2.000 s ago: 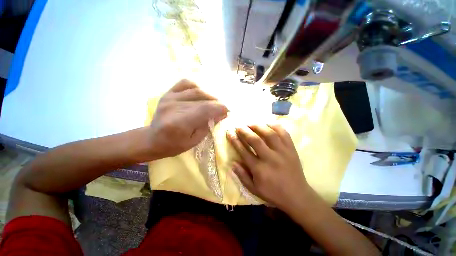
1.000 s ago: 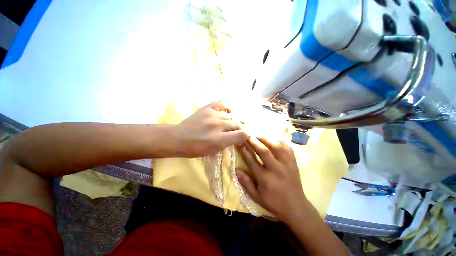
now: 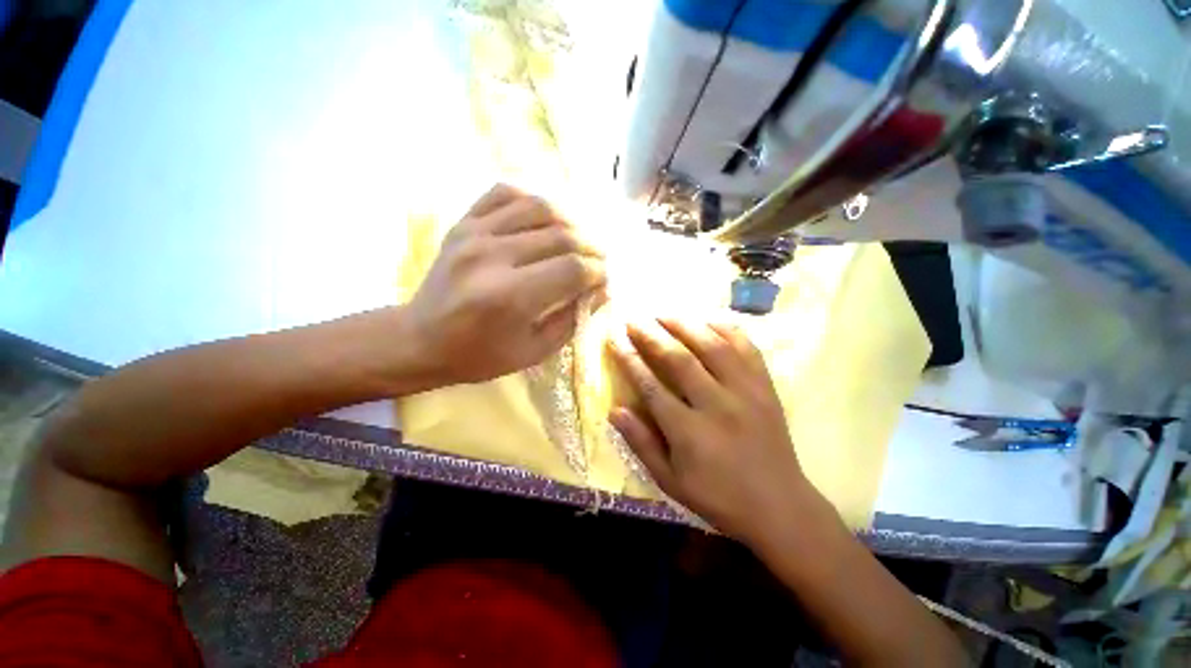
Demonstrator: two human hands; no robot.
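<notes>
A pale yellow garment panel (image 3: 836, 379) lies on the machine table and washes out to white under the lamp. Lace trim (image 3: 562, 405) runs along it between my hands. My left hand (image 3: 503, 287) pinches the cloth at the lace, left of the needle area. My right hand (image 3: 705, 418) lies on the panel with fingers spread, pressing it down. The sewing machine head (image 3: 784, 118) is above and to the right. The presser foot and needle are lost in glare.
Thread snips (image 3: 1019, 433) lie right of the panel. A black phone (image 3: 925, 307) lies partly beside the cloth. Fabric strips (image 3: 1143, 496) hang in a tangle at the right end. The ruler-marked table edge (image 3: 431, 466) runs in front. Yellow cloth (image 3: 281, 485) lies below left.
Since one second ago the view has shifted. My left hand has lifted away from my right hand and bunches the cloth near the lace. The panel's front edge sits further up the table.
</notes>
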